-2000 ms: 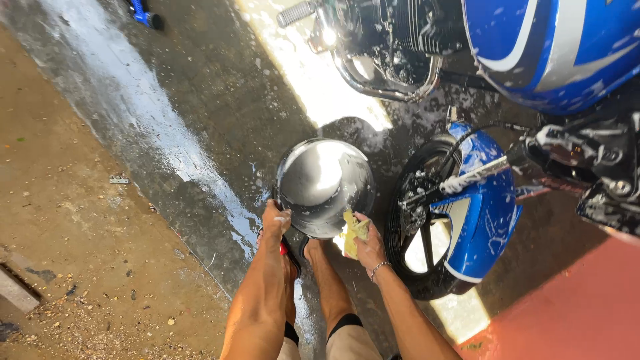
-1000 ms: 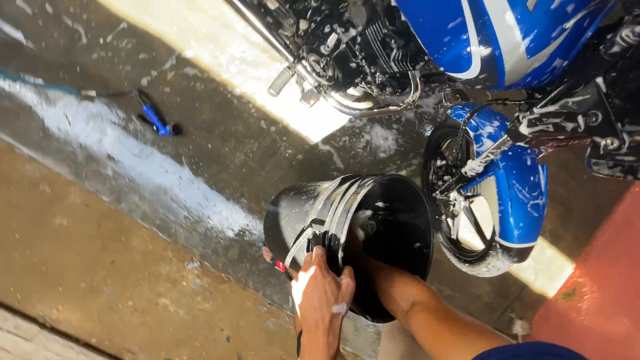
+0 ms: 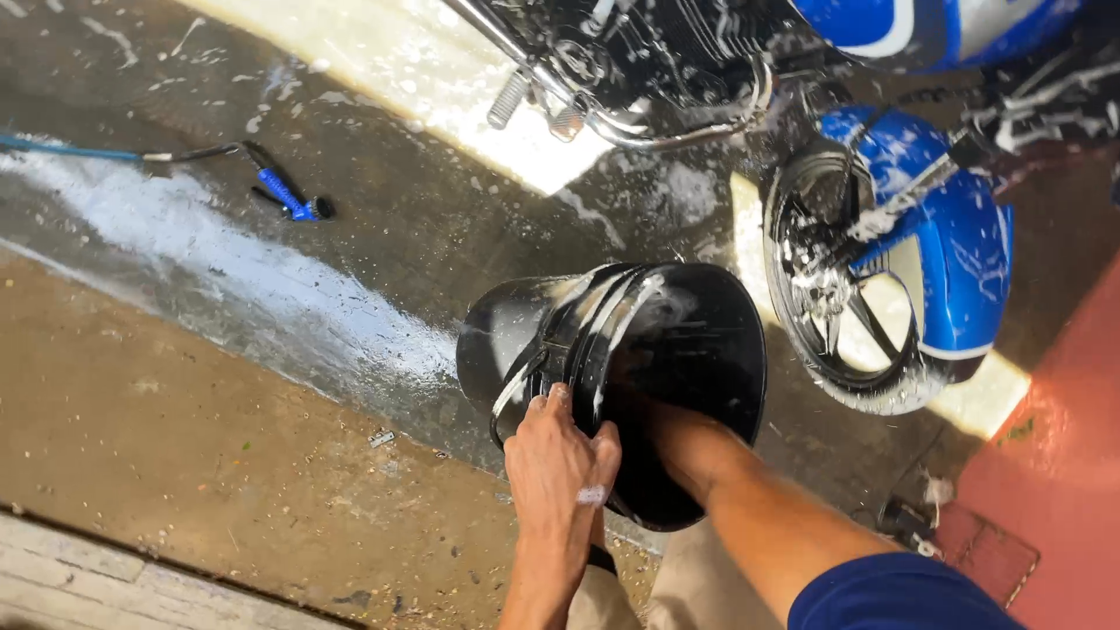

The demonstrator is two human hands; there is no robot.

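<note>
A black plastic bucket [image 3: 516, 324] lies tipped over toward its side in front of me, its mouth facing right, with suds on its ribbed outside. My left hand [image 3: 560, 455] grips the bucket's outer wall near the rim and handle mount. My right hand [image 3: 669, 437] reaches inside the bucket; its fingers are hidden in the dark interior, so what it holds cannot be seen. To the right of the bucket stands a motorcycle's front wheel [image 3: 809, 350] under a blue front fender [image 3: 962, 271] with foam on it.
The motorcycle's engine [image 3: 612, 61] and blue fuel tank [image 3: 954, 26] are at the top right. A blue spray nozzle [image 3: 293, 192] on a hose [image 3: 79, 150] lies on the wet concrete at left. A red painted floor [image 3: 1050, 472] is at right, brown ground [image 3: 219, 455] at lower left.
Two seconds ago the bucket was seen from above, with a yellowish sponge or cloth in my right hand beside it. It has since been tipped, and my right hand has gone inside.
</note>
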